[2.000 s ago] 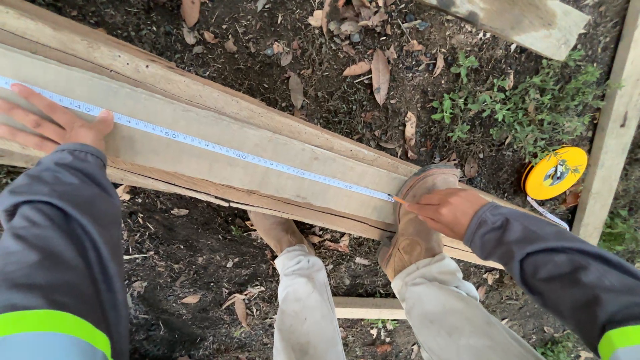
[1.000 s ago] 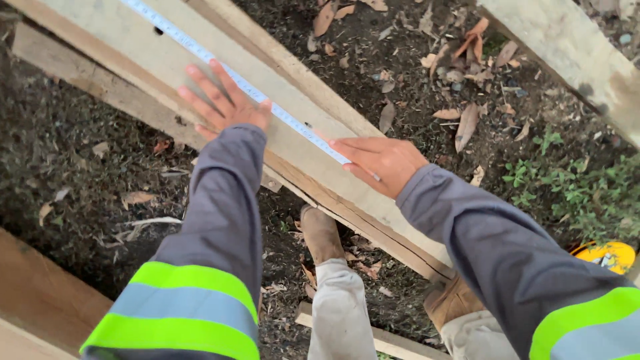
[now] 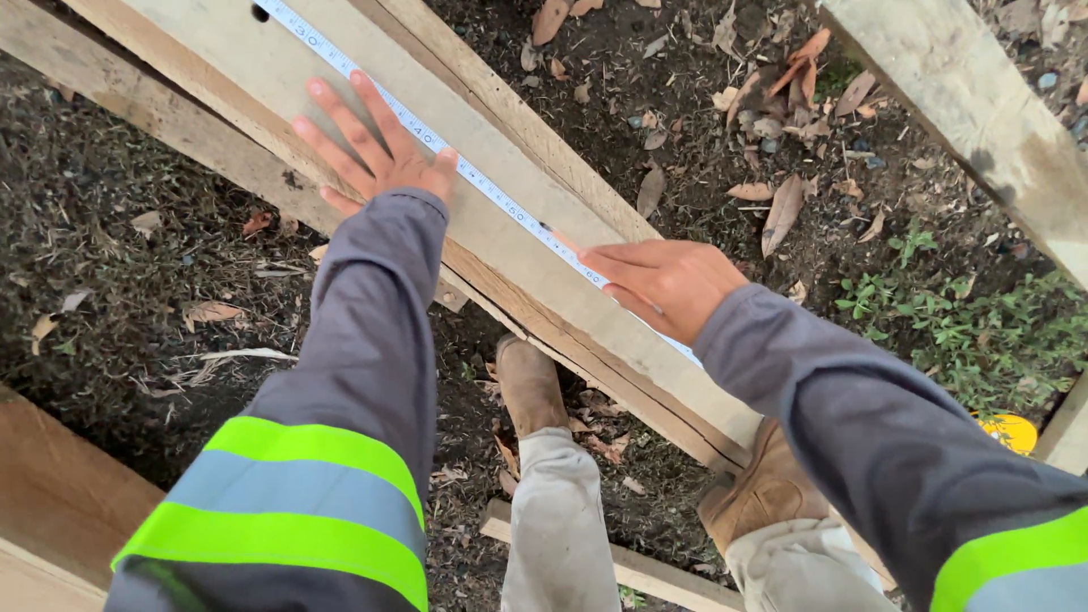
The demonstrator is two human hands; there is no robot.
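Note:
A white measuring tape (image 3: pixel 489 189) lies stretched along a pale wooden board (image 3: pixel 595 297) that slants from upper left to lower right. My left hand (image 3: pixel 391 157) rests flat on the board with its fingers spread, index finger and thumb touching the tape. In my right hand (image 3: pixel 667 280) is a pencil (image 3: pixel 561 238), its dark tip at the tape's upper edge. That hand lies over the tape further down the board. The yellow tape reel (image 3: pixel 1011 432) shows in part at the right, beyond my sleeve.
More timbers (image 3: pixel 127 93) run beside and under the board. A wide beam (image 3: pixel 977 119) crosses the upper right. Brown boots (image 3: pixel 531 382) stand close to the board's lower end. A plank (image 3: pixel 663 578) lies on the leafy soil below, and a brown board (image 3: pixel 68 484) is at lower left.
My right hand has moved from the tape's end by the boot up along the board. My left hand stays spread on the board. The view has shifted and turned.

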